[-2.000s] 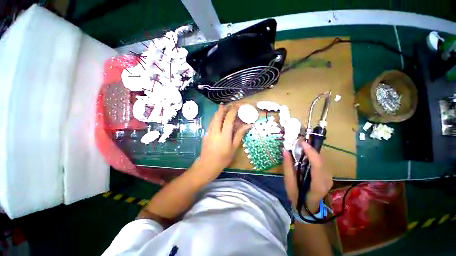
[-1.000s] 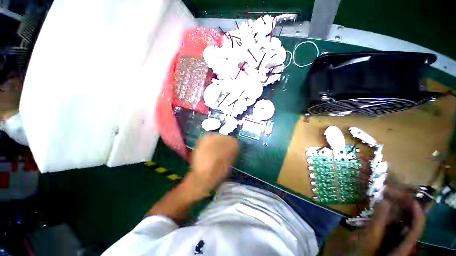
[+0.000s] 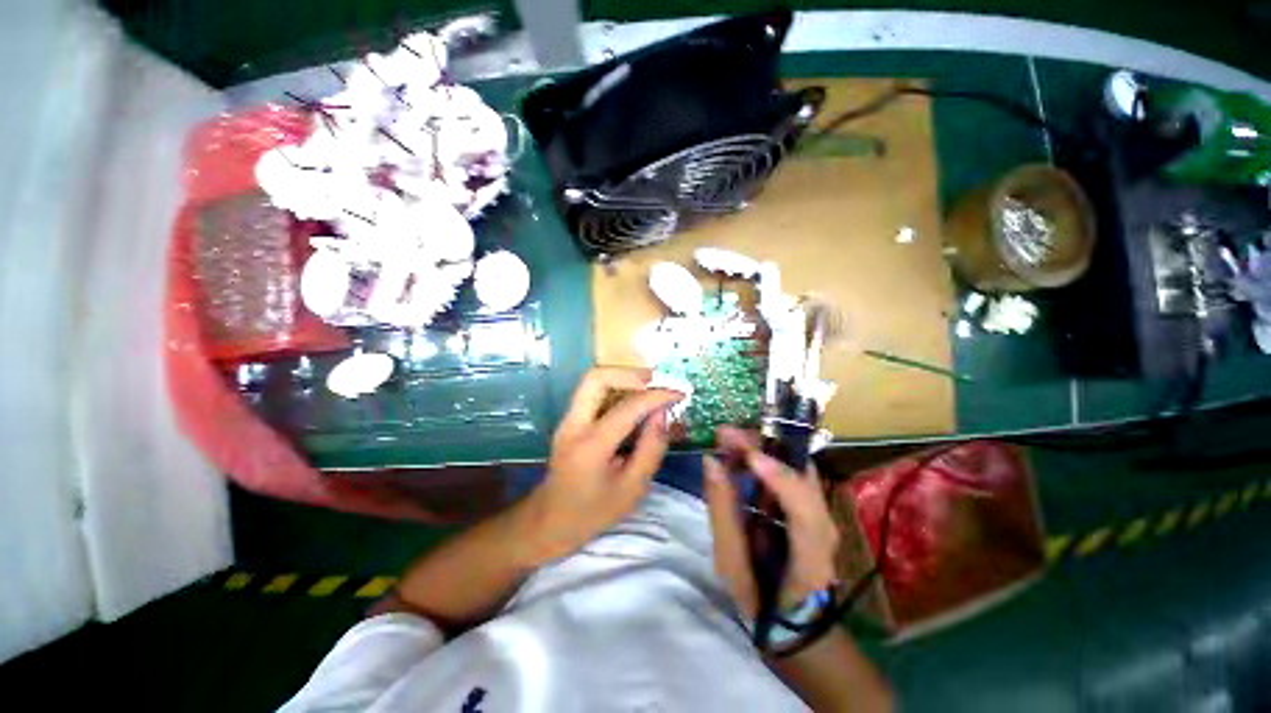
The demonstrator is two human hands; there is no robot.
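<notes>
The green circuit board panel (image 3: 722,379) lies on the tan mat, with white discs (image 3: 676,287) along its top and right edges. My left hand (image 3: 602,453) is at the panel's lower left, thumb and fingers pinching a small white disc (image 3: 673,393), partly hidden by the fingers. My right hand (image 3: 788,522) is below the panel's lower right, closed around the black soldering iron (image 3: 792,429), which points up beside the right-hand discs. The iron's tip is blurred and hard to make out against them.
A black fan (image 3: 669,132) stands behind the panel. A pile of wired white discs (image 3: 397,181) and pink bubble wrap (image 3: 258,467) are at left, beside white foam (image 3: 147,320). A round tan tub (image 3: 1025,230) and dark equipment are at right. A cardboard box (image 3: 948,536) is below.
My left hand went to the discs at left, then came back to the panel with one; a loose disc there is gone. My right hand and iron are now closer to the panel.
</notes>
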